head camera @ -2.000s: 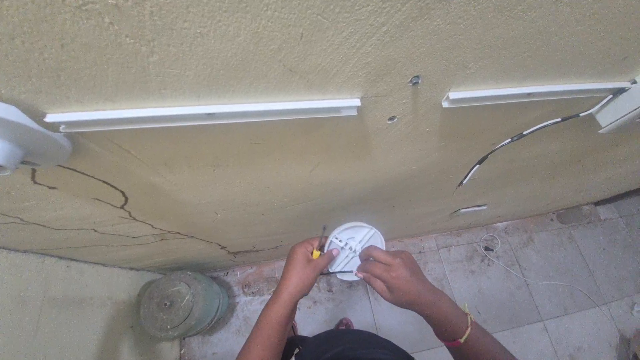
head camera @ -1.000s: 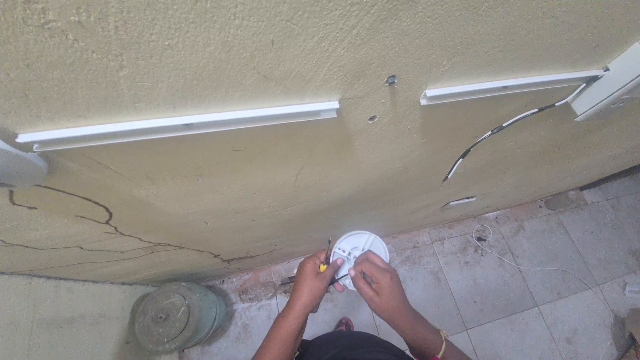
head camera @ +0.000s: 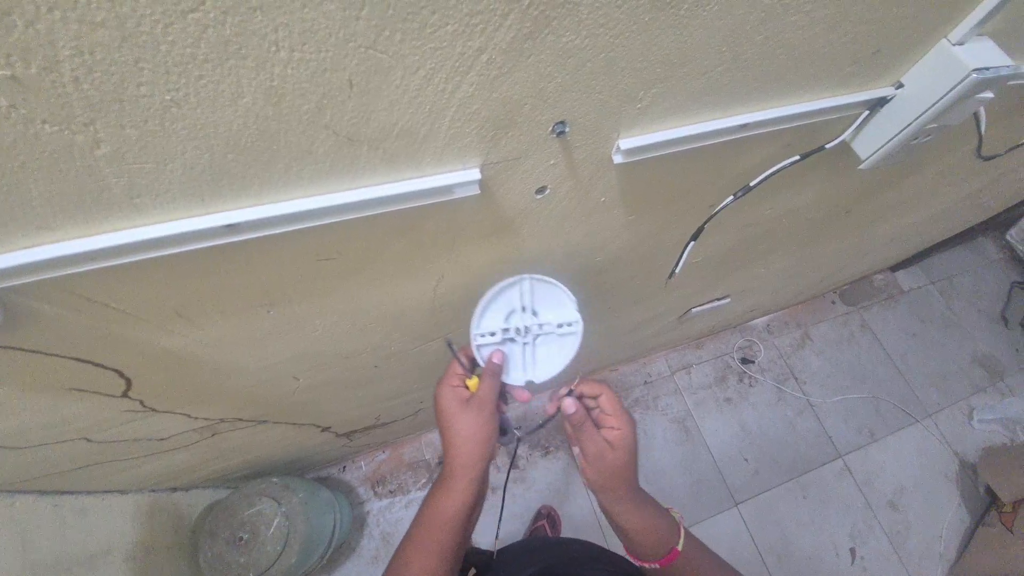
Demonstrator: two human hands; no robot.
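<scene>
My left hand (head camera: 472, 408) grips the lower left edge of a round white plastic base plate (head camera: 526, 330), its ribbed face toward me, the thumb lying on it. The same hand also holds a tool with a dark shaft and a yellow part (head camera: 473, 384); its kind is not clear. My right hand (head camera: 600, 428), just below and right of the plate, pinches the end of a dark wire (head camera: 542, 422) between thumb and fingertips. Past the left hand, a thin black wire (head camera: 506, 488) hangs down toward my body.
White trunking strips (head camera: 264, 222) (head camera: 752, 126) run along the cracked wall, with two holes (head camera: 559, 128) between them. A black-and-white wire pair (head camera: 748, 188) hangs from a white electrical box (head camera: 920, 104). A greenish round container (head camera: 268, 528) stands lower left; thin white cord (head camera: 832, 399) lies on floor tiles.
My right hand has moved from the plate's face to below its right edge, with the wire end in its fingers. More of the plate's ribbed face shows.
</scene>
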